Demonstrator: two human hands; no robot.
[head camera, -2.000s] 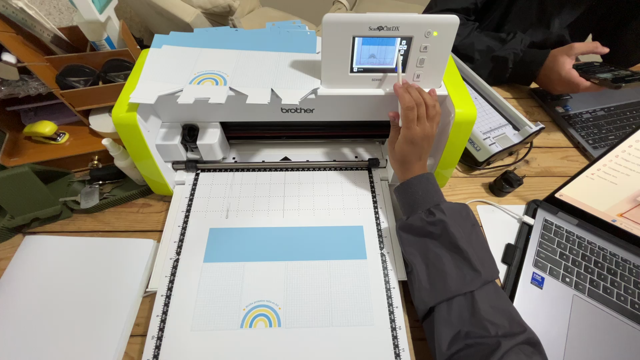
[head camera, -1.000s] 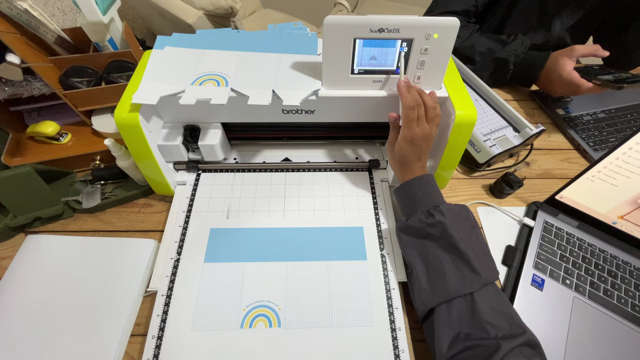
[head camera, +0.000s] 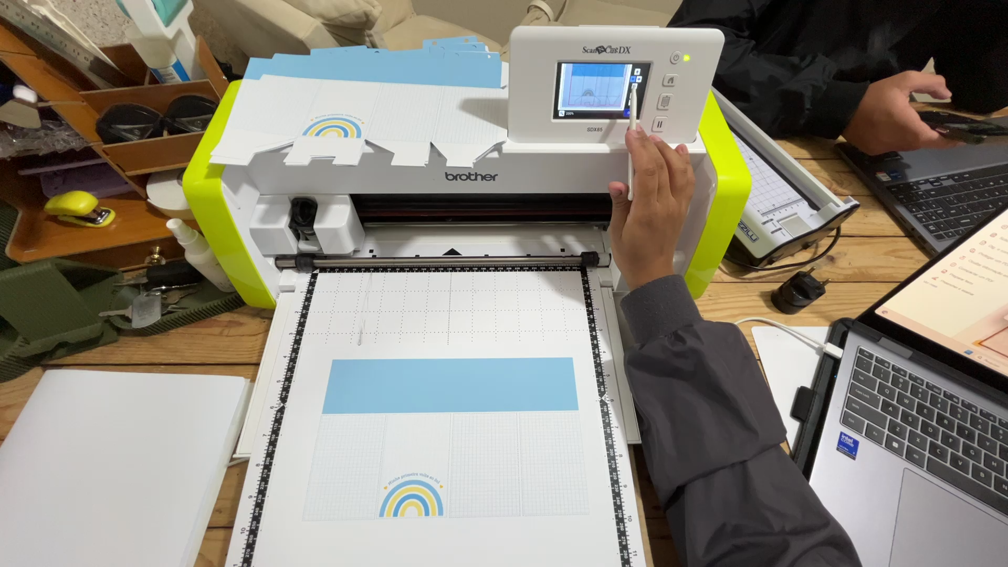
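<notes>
My right hand (head camera: 652, 206) holds a thin white stylus (head camera: 632, 134), its tip at the right side of the touchscreen (head camera: 594, 91) on the Brother ScanNCut cutting machine (head camera: 479, 183). A scanned picture of the printed sheet shows on that screen. Below the machine's roller lies a cutting mat (head camera: 394, 315) with black ruled edges, bearing a sheet with a blue band (head camera: 451, 386) and a rainbow (head camera: 412, 498). Cut paper pieces (head camera: 409, 110) with the same print rest on top of the machine. My left hand is out of view.
A stack of white paper (head camera: 118, 465) lies at the left, below a green pouch (head camera: 47, 307) and a wooden organizer (head camera: 94, 228) with a yellow stapler (head camera: 79, 208). At the right are a laptop (head camera: 929, 409), a plug adapter (head camera: 799, 291), a paper trimmer (head camera: 776, 189) and another person's hand (head camera: 898, 110) with a phone.
My right hand stays by the touchscreen with only slight shifts of the stylus. The scanned picture on the screen now appears with a pinkish outline near its bottom.
</notes>
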